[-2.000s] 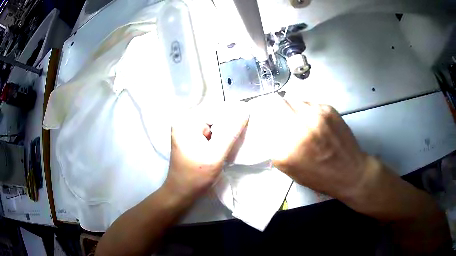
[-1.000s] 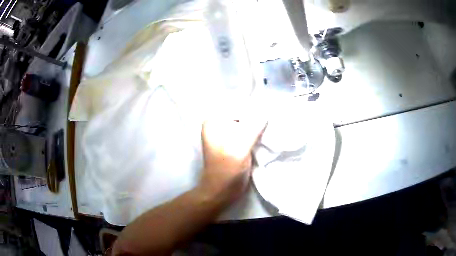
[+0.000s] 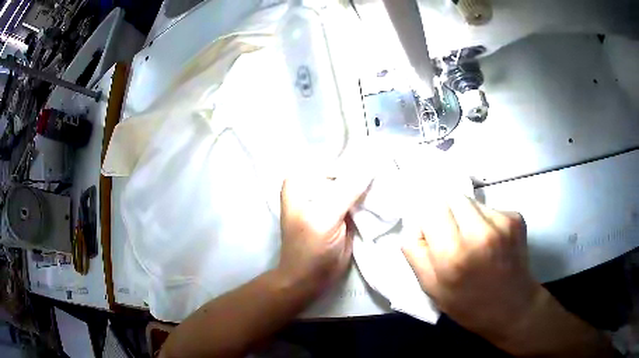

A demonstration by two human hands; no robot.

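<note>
A small white fabric piece point(image 3: 382, 262) lies in front of the needle area, its lower corner over the table's front edge. My left hand point(image 3: 315, 234) holds its left side, thumb and fingers partly washed out by glare. My right hand point(image 3: 469, 262) has curled fingers on its right side. The garment body point(image 3: 189, 210), a large soft white cloth, is heaped to the left. The needle plate point(image 3: 396, 115) shows bare metal beyond my hands, and the presser foot point(image 3: 431, 115) is above it. Glare hides where the piece ends near the foot.
The sewing machine's rounded white part point(image 3: 308, 84) stands above my left hand. A dark round fitting with a pale knob point(image 3: 476, 105) is right of the foot. Orange-handled scissors point(image 3: 80, 248) and a grey round spool point(image 3: 26, 213) are on the left table. A ribbed knob point(image 3: 475, 10) is at the top.
My right hand was near the foot, then out of sight one second ago, and is now on the right side of the piece. The camera view has shifted, so the machine appears farther right.
</note>
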